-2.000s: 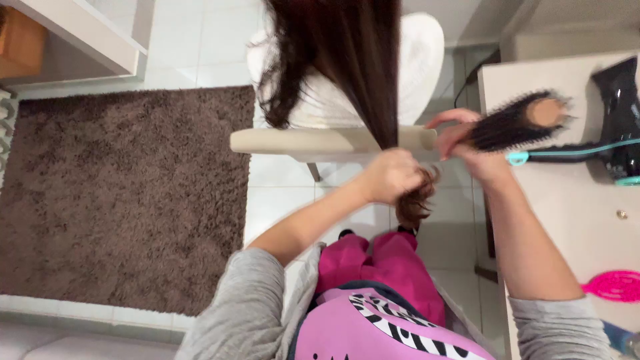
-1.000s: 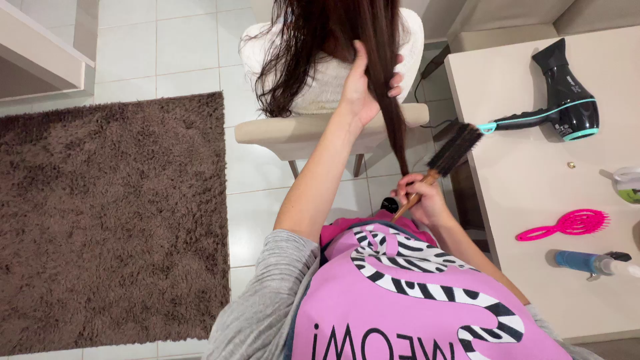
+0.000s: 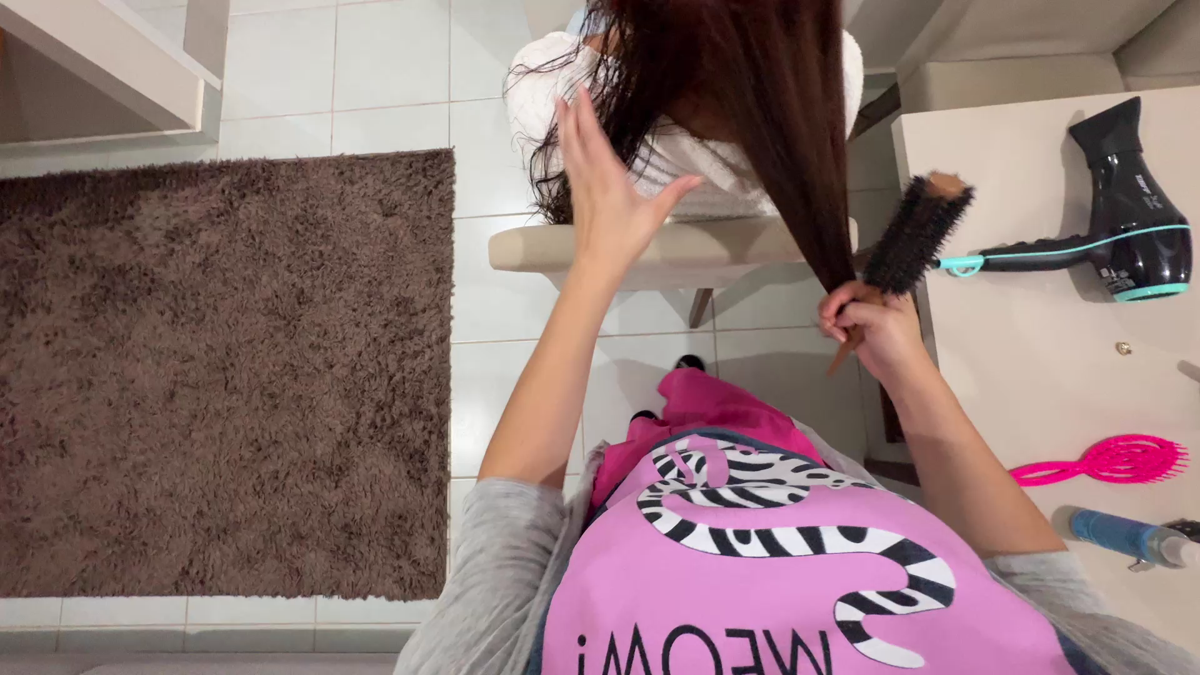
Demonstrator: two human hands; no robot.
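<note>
A seated person's long dark hair [image 3: 787, 112] hangs over a white towel [image 3: 722, 169] on their shoulders. My right hand [image 3: 872, 323] closes on the gathered ends of a straight section and also on the wooden handle of a round hairbrush [image 3: 914, 234], whose black bristles point up and to the right. My left hand [image 3: 605, 178] is raised with fingers spread and holds nothing; it is in front of the looser, wavy strands at the left, and whether it touches them I cannot tell.
The beige chair back [image 3: 675, 248] stands between me and the person. On the white table [image 3: 984, 375] at right lie a black hair dryer [image 3: 1130, 216], a pink vented hairbrush [image 3: 1116, 461] and a blue spray bottle [image 3: 1116, 534]. A brown shaggy rug [image 3: 225, 375] covers the floor at left.
My left hand has let go of the long hair section and moved left, its fingers now spread. My right hand keeps the brush and the hair ends, and the section is now spread wider.
</note>
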